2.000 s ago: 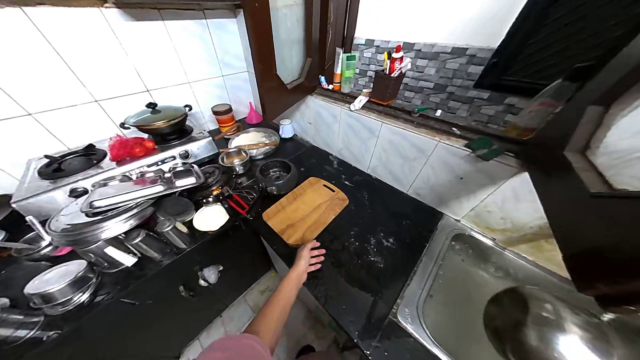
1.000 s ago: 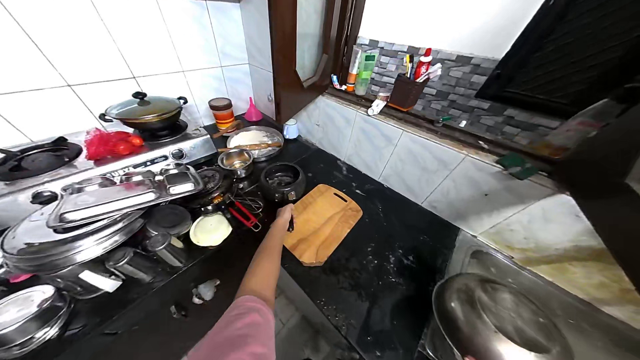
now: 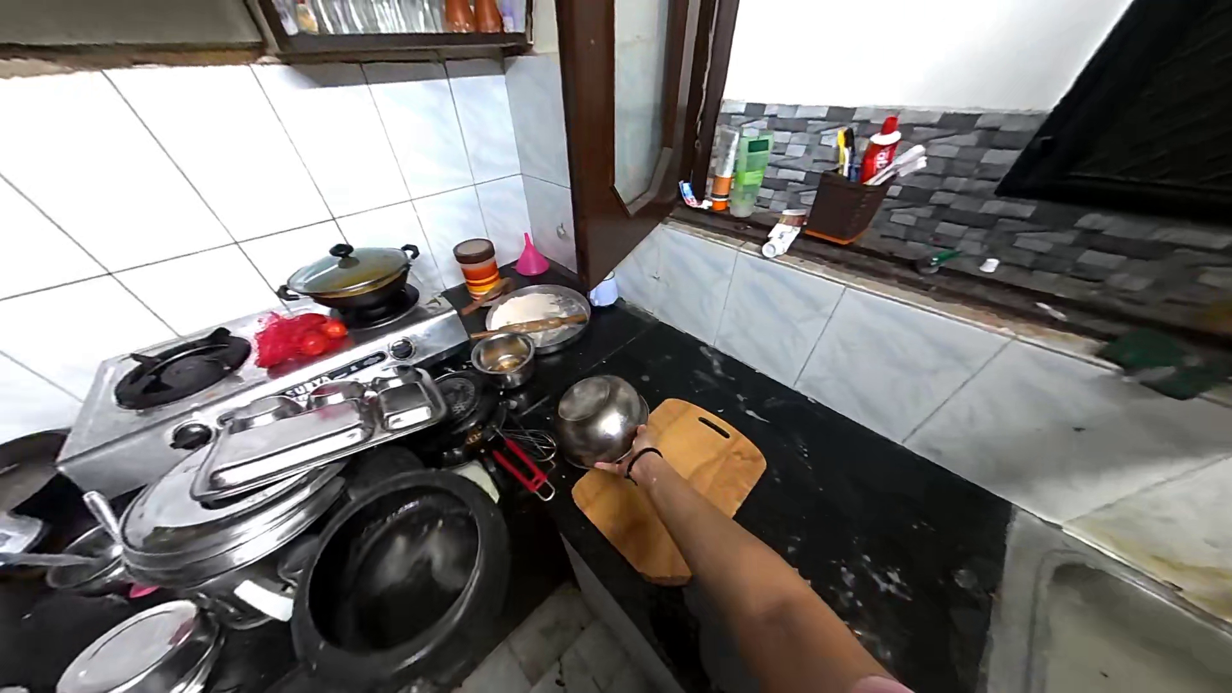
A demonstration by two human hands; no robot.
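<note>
My right hand [image 3: 632, 456], with a dark band at the wrist, grips the near edge of a steel bowl [image 3: 602, 421], whose rounded outside shows. The bowl is beside the far left edge of a wooden cutting board [image 3: 717, 457] with a slot handle; my forearm passes over the board. A round black pot [image 3: 399, 577], its inside visible, appears large and close at lower left. My left hand is not visible; what supports the pot is hidden. A whisk [image 3: 529, 446] and red-handled tongs [image 3: 523, 472] lie left of the bowl.
A gas stove [image 3: 289, 371] carries a lidded pan [image 3: 356, 274]. Stacked steel vessels [image 3: 241, 520] crowd the left counter. A flour plate [image 3: 539, 318] with a rolling pin and a small steel pot [image 3: 503, 358] stand behind. A sink [image 3: 1107, 616] is at lower right.
The black pot has left its place beside the board and is now close at lower left. The steel bowl, earlier at lower right, is now by the board in my right hand. My left hand has left view.
</note>
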